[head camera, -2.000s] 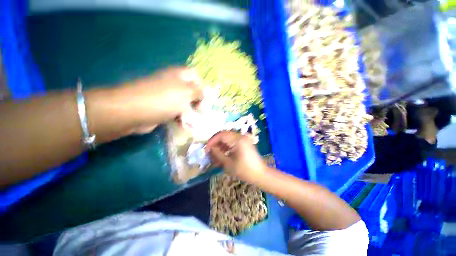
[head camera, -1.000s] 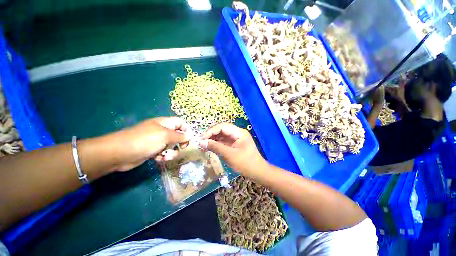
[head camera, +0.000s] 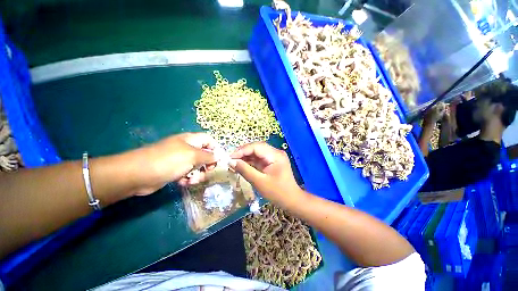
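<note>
My left hand (head camera: 173, 162), with a bracelet at the wrist, and my right hand (head camera: 271, 173) meet fingertip to fingertip above the brown pad (head camera: 218, 210). Both pinch a small pale part between them; the fingers and white fingertip coverings hide most of it, so its shape cannot be told. A white lump (head camera: 218, 196) lies on the pad, which has clear plastic around it. A loose heap of yellow-green rings (head camera: 235, 111) lies on the green bench just beyond my hands.
A long blue tray (head camera: 304, 122) heaped with tan clawed limbs (head camera: 346, 96) stands right of the rings. A bin of tan limbs (head camera: 278, 247) sits below the bench edge. A blue crate (head camera: 25, 119) is at far left. A person in black (head camera: 463, 162) and stacked blue crates (head camera: 448, 233) are at right.
Since two seconds ago, my hands have come together at the fingertips over the pad. In the last second they have barely moved, and the view has shifted slightly.
</note>
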